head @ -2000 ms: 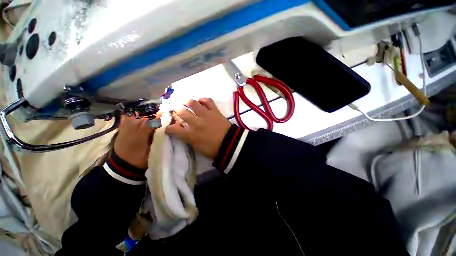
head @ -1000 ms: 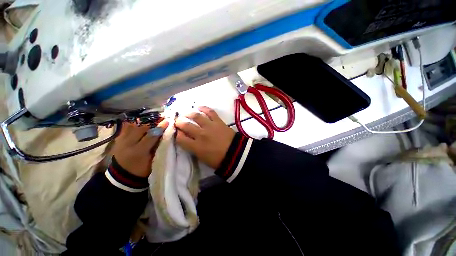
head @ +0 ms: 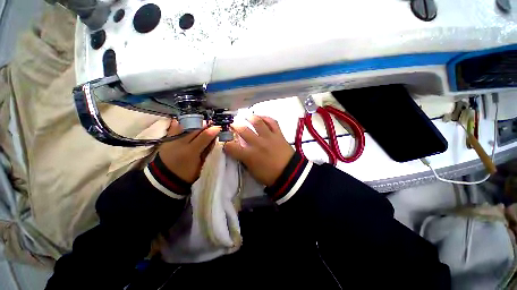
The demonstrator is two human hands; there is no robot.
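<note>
The garment piece (head: 218,198), pale grey-white with a fuzzy tan edge, hangs from the needle area (head: 223,118) towards my lap. My left hand (head: 184,152) pinches its edge on the left of the needle area, partly behind the curved black-chrome bar (head: 102,129). My right hand (head: 262,146) lies on the right, its fingertips pressed on the cloth. A small grey block (head: 225,136) sits between the fingertips. The needle tip itself is hidden. The white sewing machine (head: 272,56) with a blue stripe spans above both hands.
Red-handled scissors (head: 330,136) lie right of my right hand. A black phone (head: 391,122) with a white cable (head: 453,180) is beside them. A wooden-handled tool (head: 480,152) lies farther right. Tan cloth (head: 54,141) is heaped left; a grey-white bundle (head: 442,226) sits lower right.
The view has shifted, so the machine and hands appear farther right, and more tan cloth shows at left. Both hands remain on the cloth at the needle area.
</note>
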